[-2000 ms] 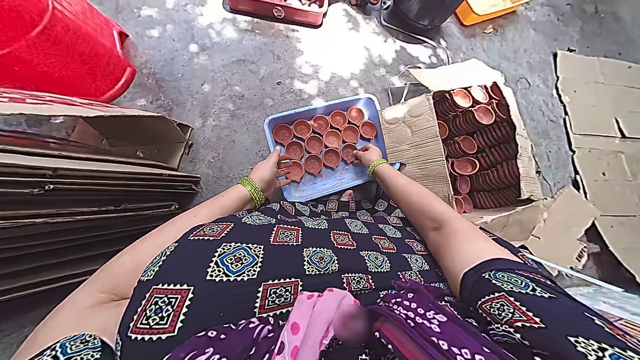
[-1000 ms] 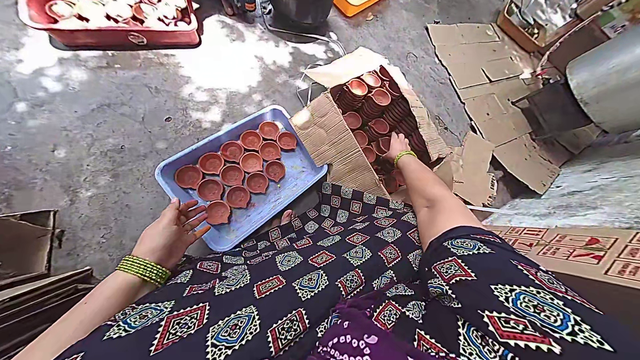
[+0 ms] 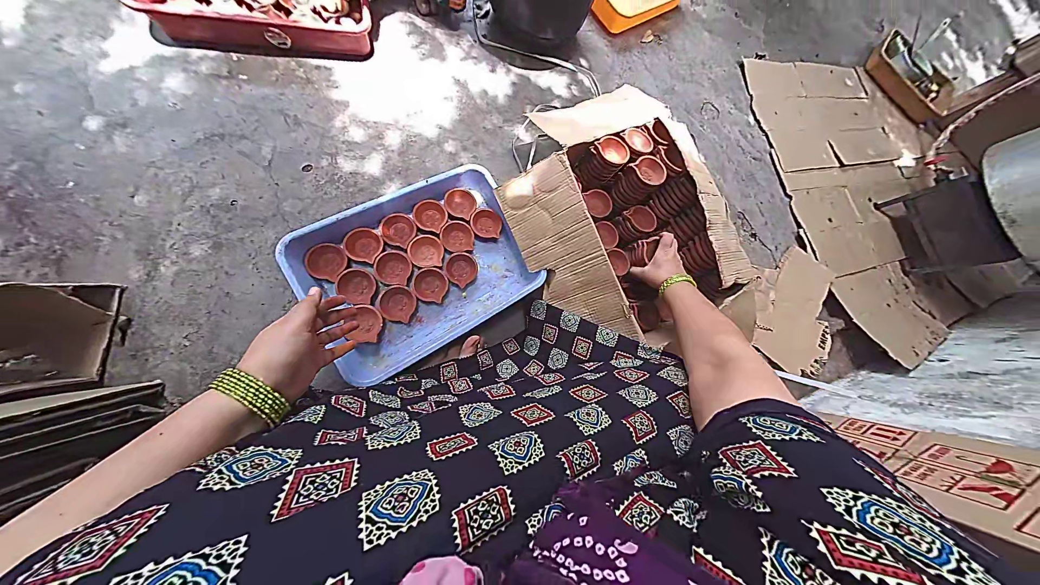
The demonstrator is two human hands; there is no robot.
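Note:
A blue plastic tray (image 3: 496, 305) lies on the ground, with several small reddish-brown clay lamps (image 3: 397, 303) set in rows in it. My left hand (image 3: 302, 341) is over the tray's lower left edge, fingers spread beside the lowest lamp, holding nothing. To the right, an open cardboard box (image 3: 556, 215) is packed with stacked clay lamps (image 3: 649, 171). Inside that box, my right hand (image 3: 660, 264) has its fingers on the lamps near the lower middle. Whether it grips one is hard to tell, as the fingertips are partly hidden.
A red tub (image 3: 264, 36) stands at the upper left, with a dark bucket (image 3: 540, 20) and an orange container (image 3: 632, 11) to its right. Flattened cardboard (image 3: 837, 162) lies right of the box. Folded cardboard (image 3: 57, 333) is at the left. A printed carton (image 3: 959, 479) sits at lower right.
Two seconds ago both hands were at the tray's lamps; my right hand has since moved right into the cardboard box. My left hand has stayed by the tray. The view has swung right.

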